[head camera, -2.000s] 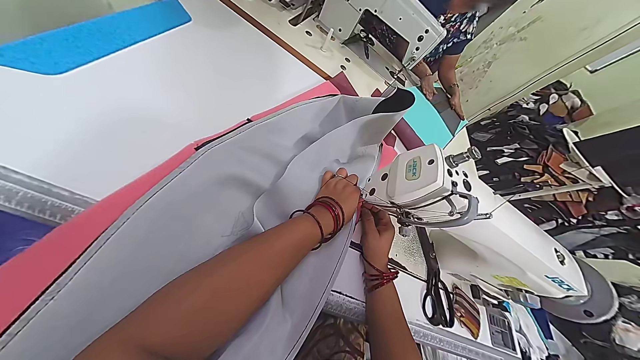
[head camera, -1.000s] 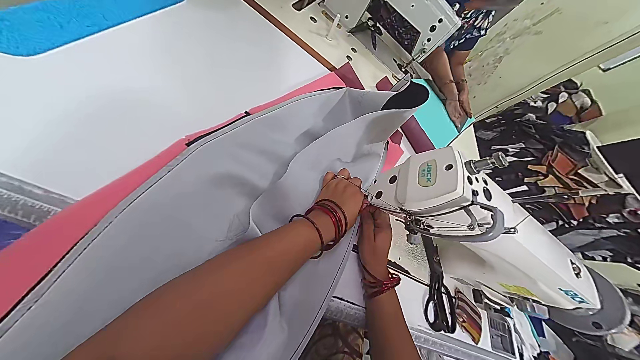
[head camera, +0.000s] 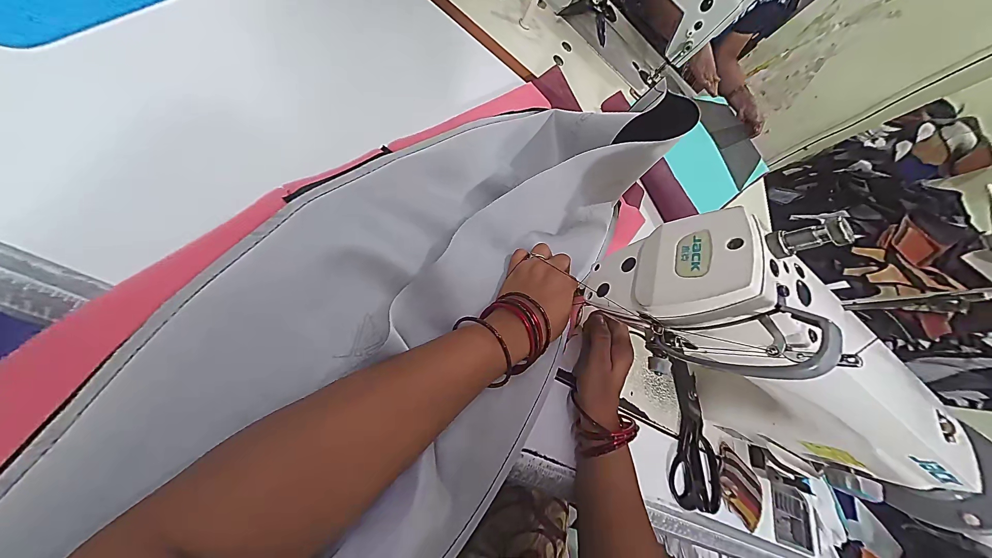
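Observation:
A large piece of grey sheet material (head camera: 349, 256), stitched along its edge and lined with pink, spreads over the work surface to the head of a white Jack sewing machine (head camera: 697, 263). My left hand (head camera: 542, 287), with bangles at the wrist, presses on the grey material close to the needle area, fingers bent. Just to its right, my right hand (head camera: 604, 353) is at the material's edge beside the machine head, its fingertips partly hidden; whether they pinch the edge cannot be seen. Thread runs along the machine head. The needle itself is hidden.
Black-handled scissors (head camera: 695, 473) lie below the machine arm. Turquoise sheet pieces (head camera: 701, 167) lie beyond the machine head, near another person's hands (head camera: 728, 85) at a second sewing machine (head camera: 690, 31). A blue piece (head camera: 62, 15) is at the upper left. Scraps (head camera: 914, 240) are heaped at right.
Both hands stay close to the machine head, with little plain movement. The turquoise pieces by the other person's hands now show a dark grey piece across them.

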